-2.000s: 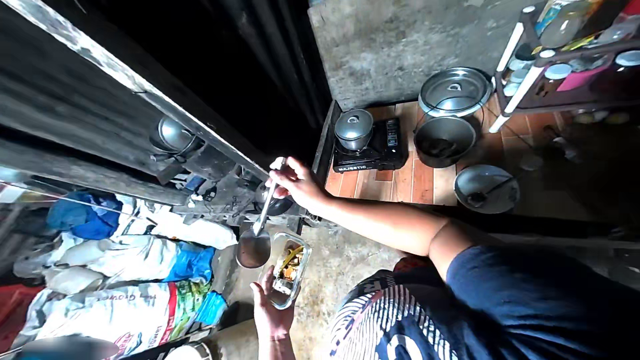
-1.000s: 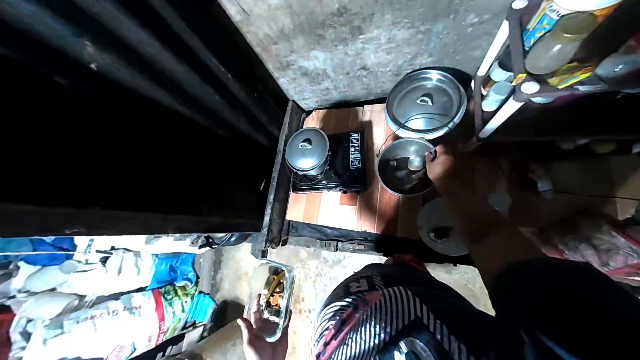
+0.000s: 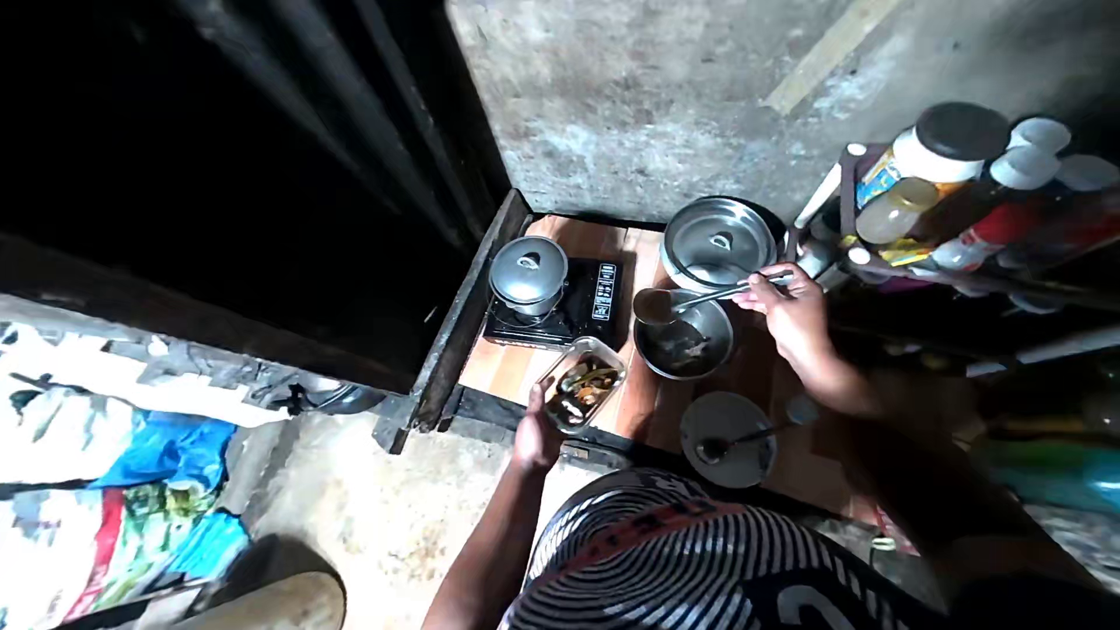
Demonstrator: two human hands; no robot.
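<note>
My left hand [image 3: 535, 429] holds a clear rectangular container [image 3: 584, 385] with food pieces in it, near the front edge of the wooden surface. In my right hand [image 3: 787, 306] is the handle of a metal ladle [image 3: 656, 306]. Its bowl, which looks brownish inside, is over the left rim of a metal pot [image 3: 684, 348] with dark liquid and some pieces in it. Behind the pot lies a large round metal lid [image 3: 719, 241]. A plate [image 3: 729, 439] with a spoon-like utensil on it rests nearer my body.
A lidded metal pot [image 3: 528, 273] stands on a black portable stove [image 3: 573, 306]. A rack [image 3: 847, 197] with jars and bottles rises at the right beside a concrete wall [image 3: 612, 114]. Dark wooden framing [image 3: 464, 306] borders the left side. Sacks [image 3: 114, 516] lie lower left.
The ladle was over the container two seconds ago; it is now over the open pot. The container has moved from beyond the surface's front edge to near the stove. The view has turned right.
</note>
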